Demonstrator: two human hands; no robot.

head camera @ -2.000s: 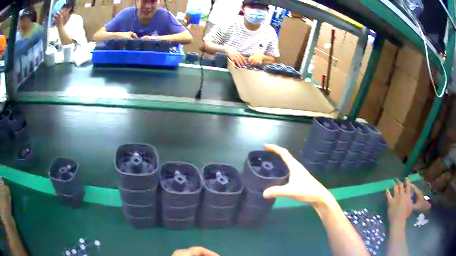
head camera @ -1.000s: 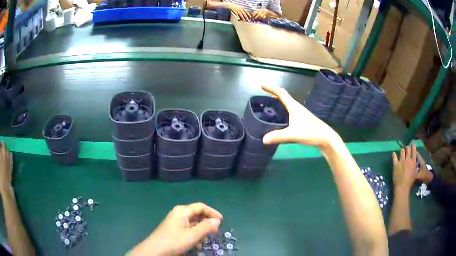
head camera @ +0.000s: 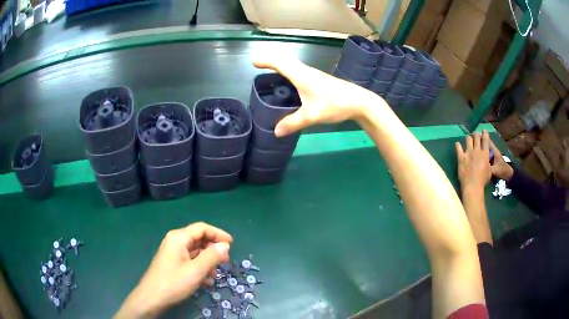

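Note:
Four columns of nested dark grey housings stand in front of me, the left one tallest in view. My right hand is around the top housing of the rightmost column, thumb on its near right side and a finger past its far rim. That housing still sits on the column. My left hand is low in front, thumb and fingertips pinched beside a loose pile of small fittings with pale discs; whether a fitting is between the fingertips is hidden. Round posts show inside the open housings.
A short stack of housings and a second pile of fittings are at left. More stacks stand at the far right, below cardboard. A neighbour's hands work at right near a white scrap.
The view has tilted down and turned right. My left hand has come into view beside the near pile since the oldest frame. My right hand stays around the same top housing.

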